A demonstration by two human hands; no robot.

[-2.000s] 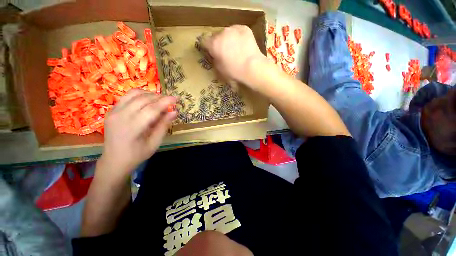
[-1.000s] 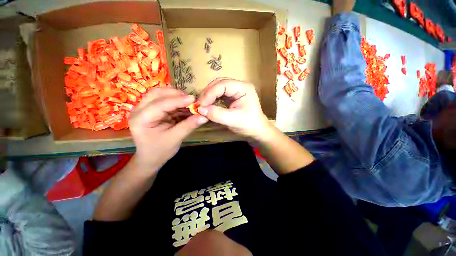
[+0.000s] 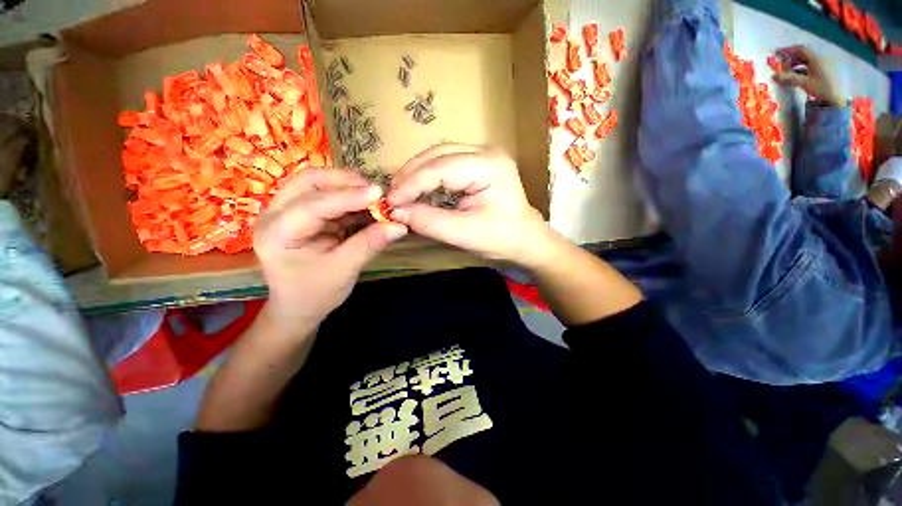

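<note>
A small orange plastic part (image 3: 381,210) is held between both my hands, just in front of the boxes. My left hand (image 3: 315,237) pinches it between thumb and fingers. My right hand (image 3: 467,203) has its thumb and fingertips at the part's other side; whether it holds a metal piece is too small to tell. Behind my left hand, a cardboard box holds a heap of orange parts (image 3: 218,148). Beside it, a shallow cardboard box (image 3: 475,89) holds small dark metal parts (image 3: 351,126), mostly along its left side. My right hand hides some of them.
Loose orange parts (image 3: 584,94) lie on the bench right of the boxes. A coworker's denim sleeve (image 3: 692,148) reaches over the bench, near more orange parts (image 3: 757,109). Another hand (image 3: 806,74) is farther right. A person's sleeve is at the left edge. A red stool (image 3: 163,351) is below.
Since two seconds ago, my right hand has left the metal parts and met my left hand at the orange part. Over the last second my hands have barely moved. A hand has appeared at far right.
</note>
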